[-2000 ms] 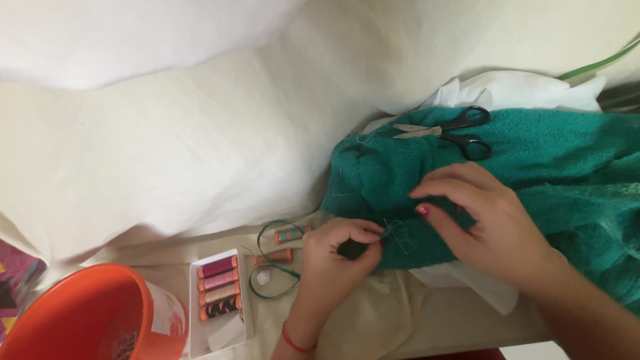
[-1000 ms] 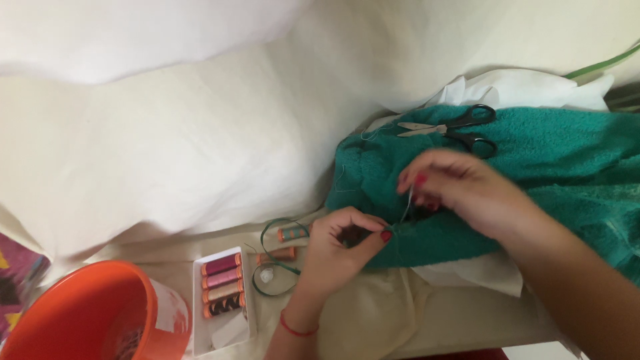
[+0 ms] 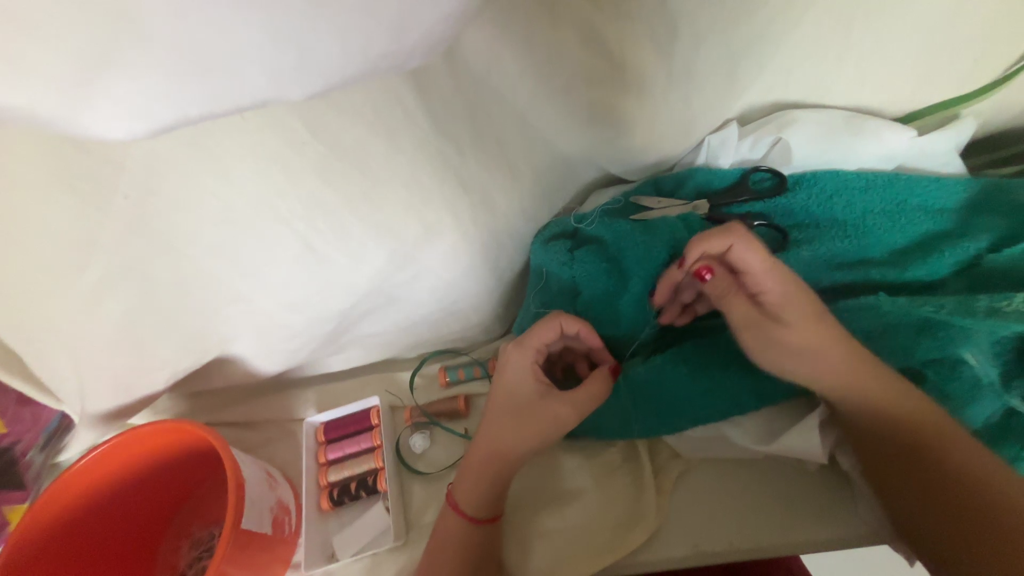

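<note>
A green plush cloth [image 3: 864, 232] spreads under both hands at the right. My left hand [image 3: 552, 384] has its thumb and forefinger pinched together at the cloth's lower left part, on a fine thread [image 3: 636, 346]. Up and to the right, my right hand [image 3: 732, 300] has bent fingers that hold the other end of the thread; whether a needle is there cannot be told. Black-handled scissors [image 3: 708, 206] lie on the cloth just above my right hand, blades parted and pointing left. Loose pale thread [image 3: 596, 214] lies left of the blades.
A white tray [image 3: 310, 496] holds several thread spools [image 3: 350, 454]. Beside it are a teal spool [image 3: 466, 373], a brown spool [image 3: 437, 408] and a dark green ribbon [image 3: 412, 380]. An orange bucket [image 3: 232, 488] stands at the lower left. Cream fabric [image 3: 280, 240] hangs behind.
My right hand went up from the cloth near my left hand and is now turned, with thread stretched between the hands. My left hand has stayed in nearly the same place.
</note>
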